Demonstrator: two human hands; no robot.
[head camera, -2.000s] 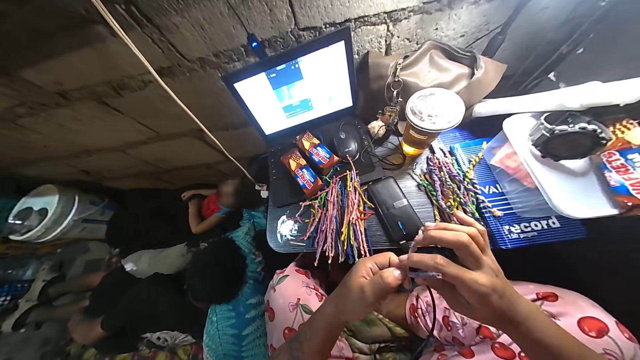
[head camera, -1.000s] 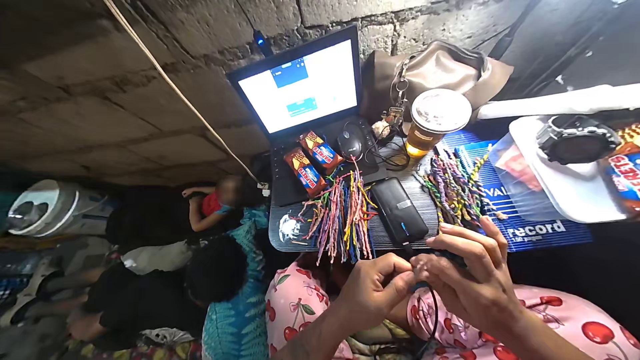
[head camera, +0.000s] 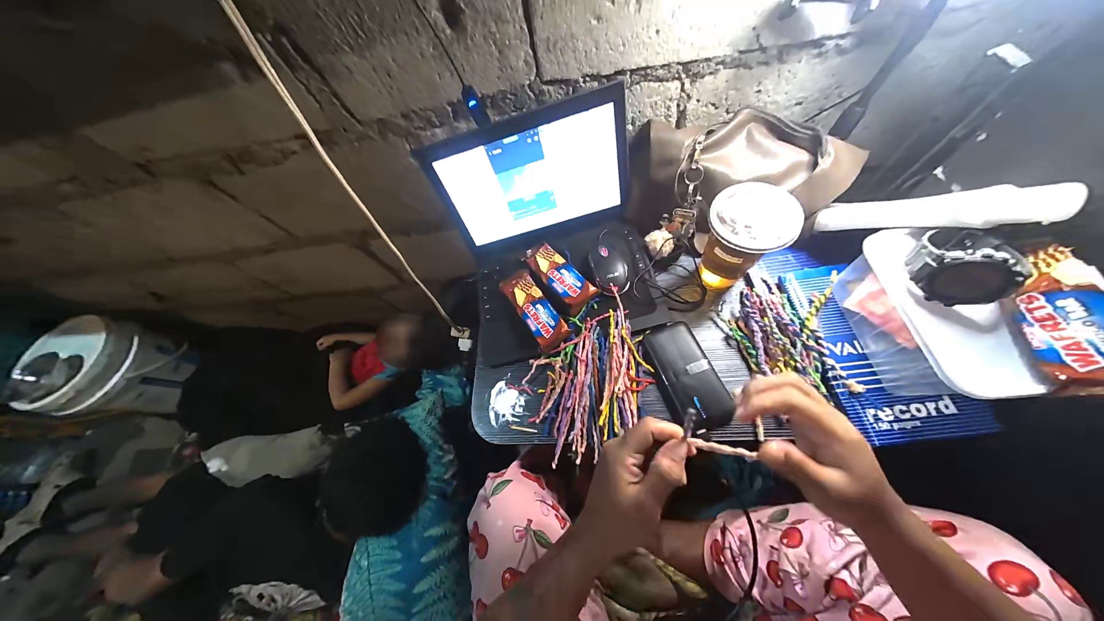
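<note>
My left hand [head camera: 642, 470] pinches one end of a short pale twisted cord [head camera: 726, 448] between thumb and fingers. The cord runs across to my right hand [head camera: 806, 440], whose thumb touches its other end while the fingers are raised and spread. Just beyond my hands lies a black power bank [head camera: 688, 373] with a small blue light and a cable at its near end. Left of it, a bundle of multicoloured twisted cords [head camera: 595, 375] hangs over the table edge. A second bundle of braided cords [head camera: 780, 332] lies to its right, on a blue record book [head camera: 927, 418].
An open laptop [head camera: 539, 185] carries wafer packets [head camera: 535, 310] and a mouse [head camera: 610, 261]. Behind are a lidded cup [head camera: 749, 228] and a brown bag [head camera: 759, 159]. A wristwatch [head camera: 968, 267] lies on a white tray [head camera: 949, 345] at right. Other people are at the left.
My hands have moved apart, and the pale cord now shows stretched between them. The fingers of my right hand have lifted.
</note>
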